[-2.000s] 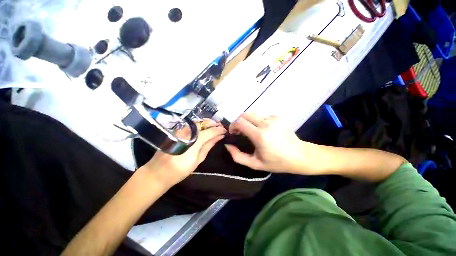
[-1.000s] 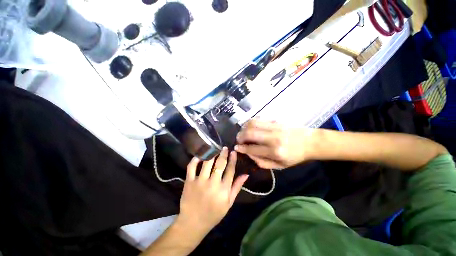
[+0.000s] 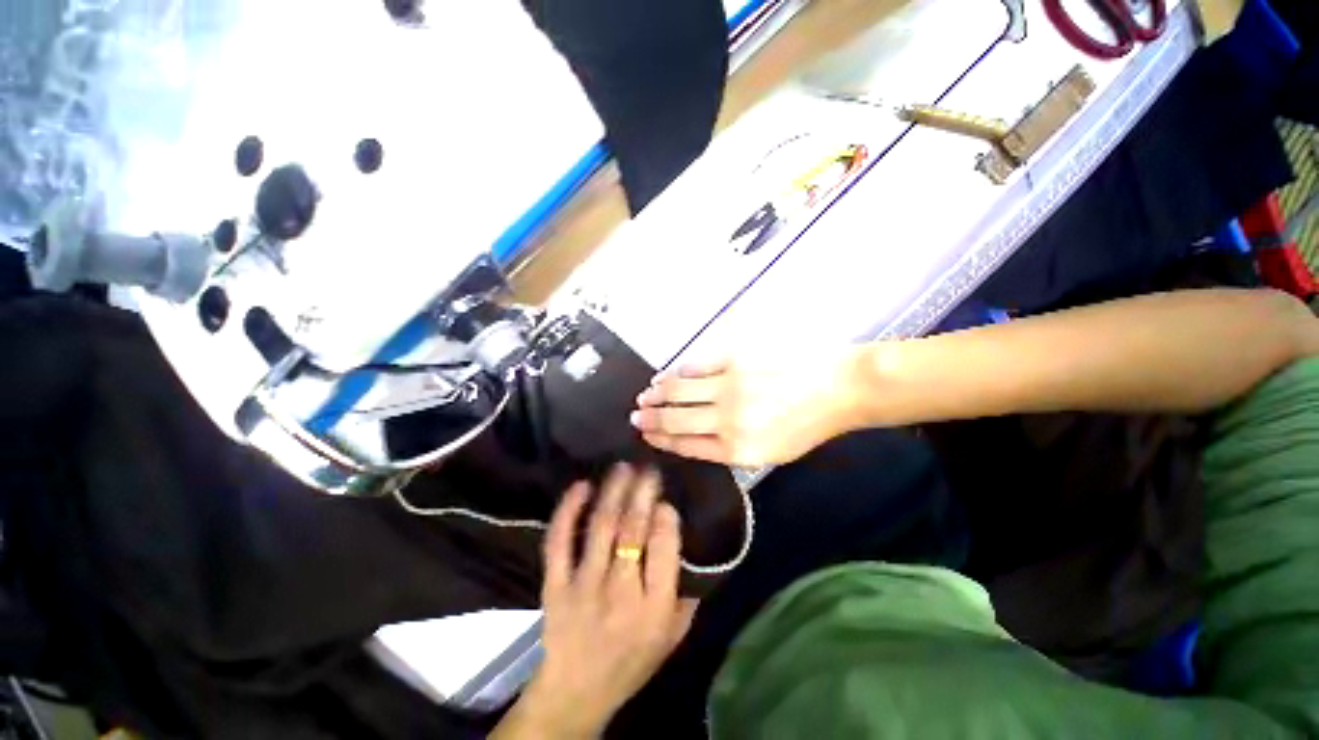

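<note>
The dark garment [image 3: 579, 419] lies over the table's front and runs under the needle area [image 3: 528, 347] of the white sewing machine [image 3: 434, 101]. Its pale edging [image 3: 719, 561] curves below my hands. My left hand [image 3: 615, 586], with a ring on one finger, lies flat on the cloth, fingers slightly apart and tips blurred. My right hand [image 3: 745, 415] rests flat at the cloth's right edge, palm down, beside the needle area. The shiny curved metal loop [image 3: 340, 470] is left of the needle area.
Snips [image 3: 755, 227], a brush-like tool [image 3: 1034, 127] and dark red scissors [image 3: 1107, 22] lie on the table to the right. A grey knob [image 3: 123, 260] sticks out at the left near clear plastic [image 3: 73, 101]. More dark cloth [image 3: 651, 87] lies behind the machine.
My left hand has moved back from the metal loop and lies flatter. My right hand has opened out from its pinched pose. The view has shifted, showing more dark cloth behind the machine.
</note>
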